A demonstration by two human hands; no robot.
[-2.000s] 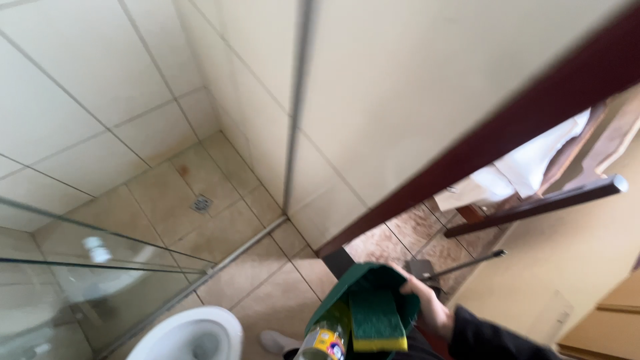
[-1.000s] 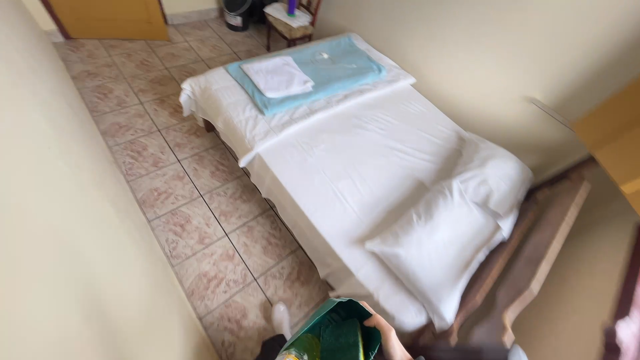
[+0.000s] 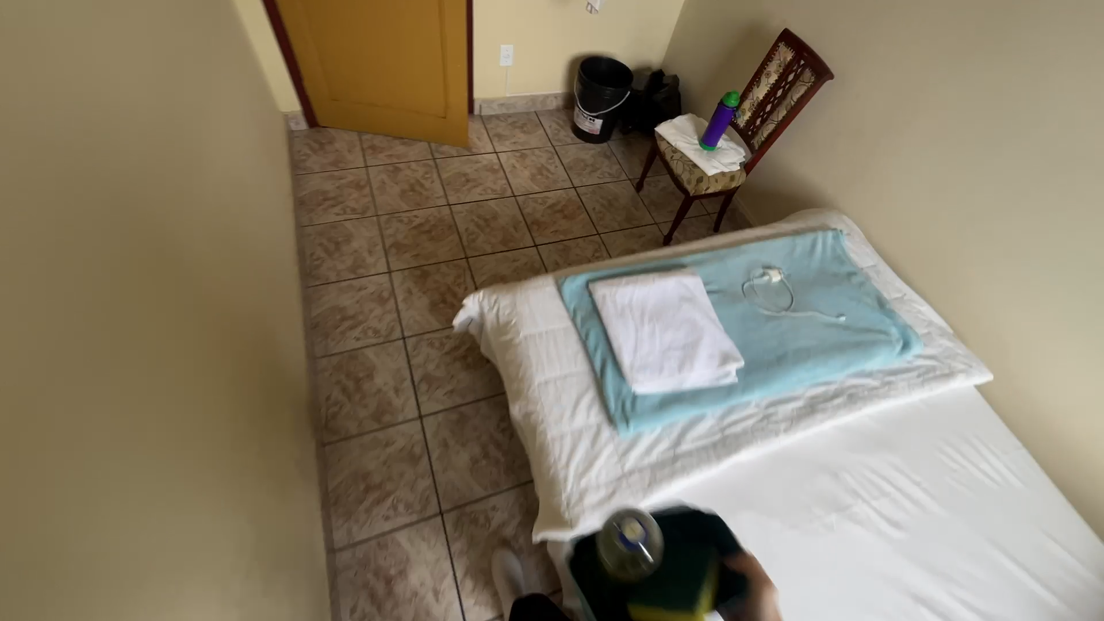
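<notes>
At the bottom of the head view, my right hand point(image 3: 752, 588) grips the right rim of a dark green plastic container point(image 3: 690, 528). Inside it stand a clear bottle point(image 3: 630, 545) and a green and yellow scrub sponge point(image 3: 673, 595), all somewhat blurred. The container is held over the near left edge of a bed with a white sheet point(image 3: 906, 500). My left hand is out of sight.
On the bed lie a light blue blanket point(image 3: 802, 345), a folded white towel point(image 3: 664, 332) and a white charger with cable point(image 3: 770, 276). Beyond stand a chair point(image 3: 703, 177) bearing a purple bottle point(image 3: 718, 125), a black bucket point(image 3: 601, 95) and a wooden door point(image 3: 388, 69). A wall runs along the left.
The view has moved from a bathroom doorway into the bedroom, and now faces the far door and chair. The container has come along in my right hand.
</notes>
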